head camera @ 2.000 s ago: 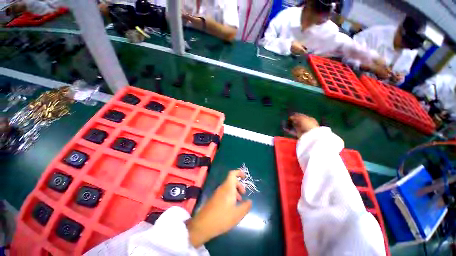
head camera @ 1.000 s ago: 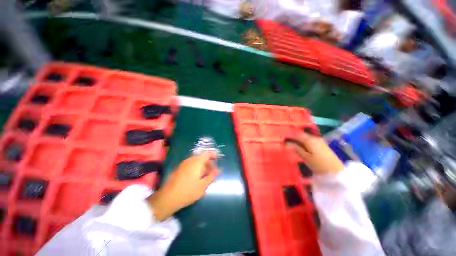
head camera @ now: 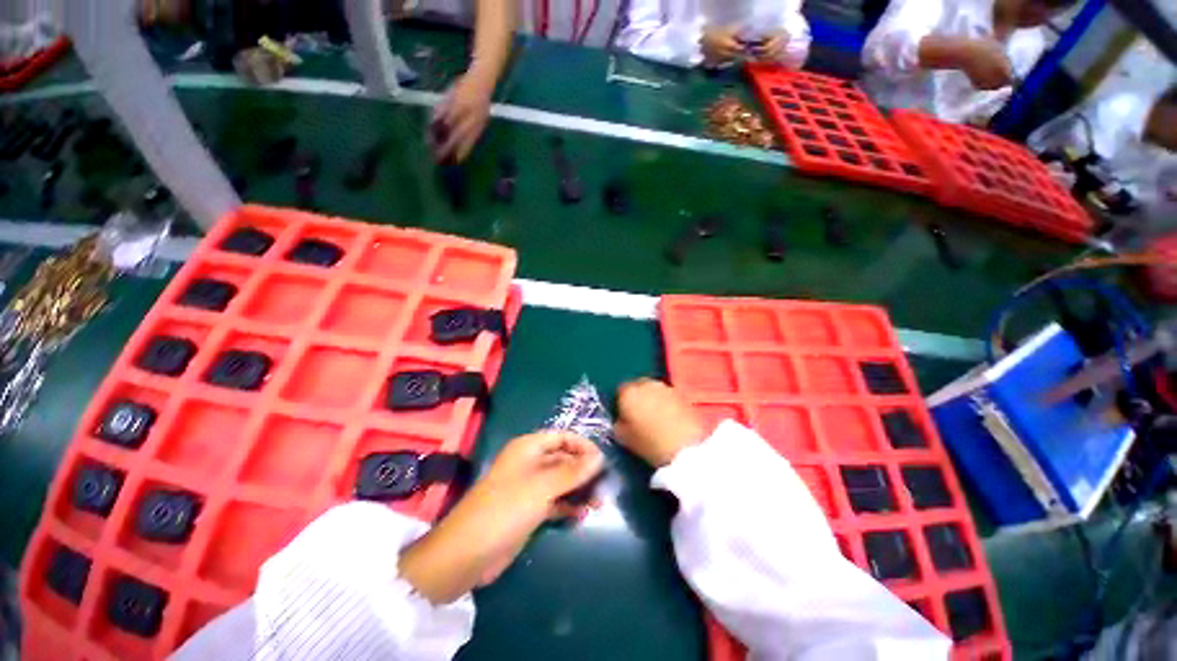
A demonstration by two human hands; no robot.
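Observation:
My left hand is in the middle, its fingers closed around a dark piece that shows below the fingertips; the hand hides most of it. My right hand is curled at the right edge of the pile of spring bars; whether it holds a pin cannot be seen. The pile lies on the green bench between the trays. The left tray holds black watch bodies back side up, three in its right column with straps. The right tray has flat black pieces in its right columns.
The green conveyor carries scattered black straps. A person's hand reaches over it. Gold and silver pin piles lie at far left, by grey posts. A blue-and-white box stands at right. People in white work behind red trays.
My right hand has moved left from the right tray to the spring bar pile. My left hand now shows a dark piece under its fingers. The view has shifted.

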